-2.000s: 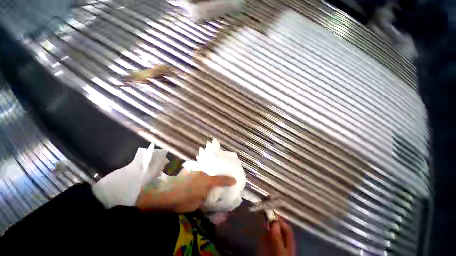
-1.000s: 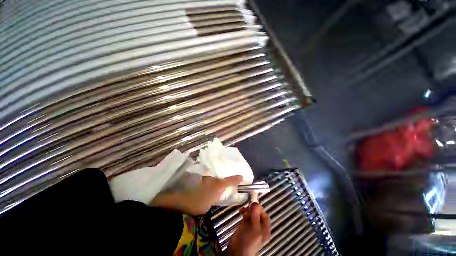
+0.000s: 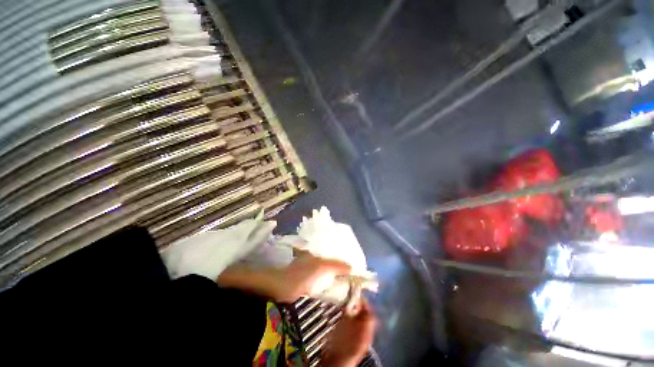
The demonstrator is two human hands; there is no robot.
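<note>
My left hand [image 3: 290,276], in a black sleeve from the lower left, is closed around a bunched white sheer fabric [image 3: 333,242]. Part of the fabric hangs over the forearm, and a ruffled end stands up above the hand. My right hand [image 3: 351,333] is below and to the right, with its fingertips pinched on a small pale end of the bundle beside the left thumb. The fingertips are blurred, and the bottom of the right hand is near the picture's edge.
A rack of parallel steel tubes [image 3: 107,168] fills the left, with white fabric [image 3: 64,93] over its upper tubes and an end bar [image 3: 265,118]. More tubes show below my hands. Red bundles [image 3: 495,215], metal bars and a cable on the dark floor are right.
The view has swung right past the rack's end, bringing floor and red bundles closer. My right hand has come up from apart to the bundle's end. My left hand keeps its hold.
</note>
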